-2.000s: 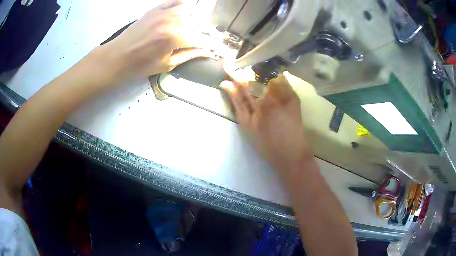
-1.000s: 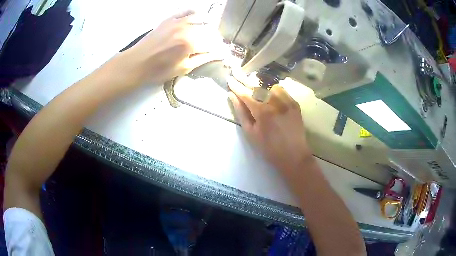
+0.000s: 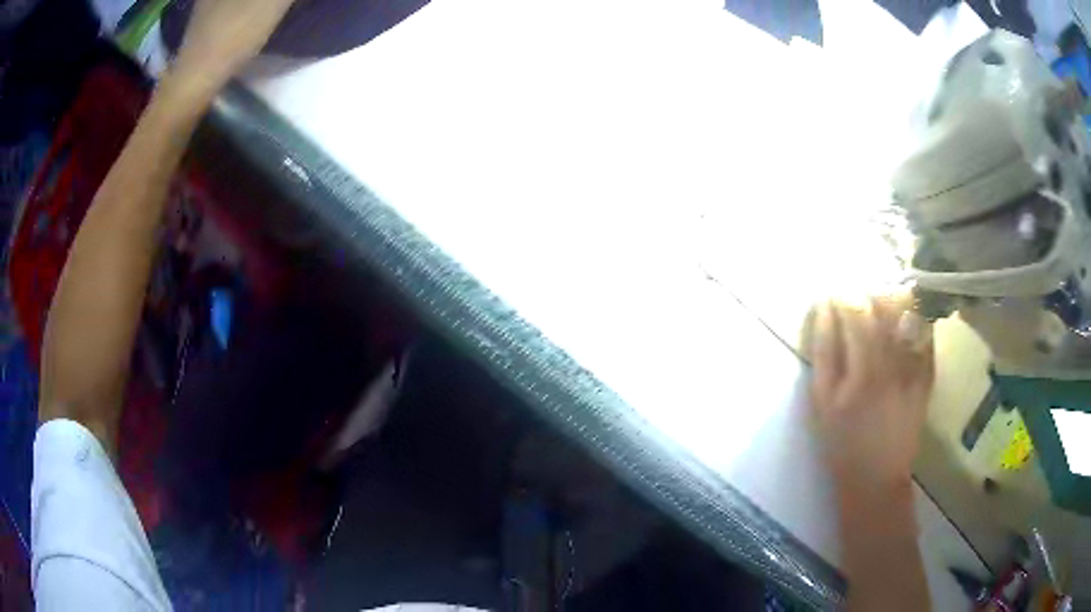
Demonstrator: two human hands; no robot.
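Note:
My left hand (image 3: 237,26) is at the top left, blurred and cut off by the picture's top edge, beside a dark cloth (image 3: 341,26). Whether its fingers grip the cloth cannot be seen. My right hand (image 3: 871,353) lies palm down on the machine bed, its fingertips just in front of the needle area of the cream sewing machine (image 3: 975,179). Bright glare washes out its fingertips, and no piece shows under them. The dark curved panel is not visible at the machine.
The white table (image 3: 574,227) has a worn grey-green edge (image 3: 503,341) running diagonally. A yellow spot (image 3: 1016,444) and green panel (image 3: 1041,436) are at the right. Red scissor handles (image 3: 1005,591) show at the bottom right. Red material (image 3: 60,227) lies below left.
The view has swung left. My left hand has left the needle area and moved to the dark cloth at the far left. My right hand stays by the machine, its fingers now flatter.

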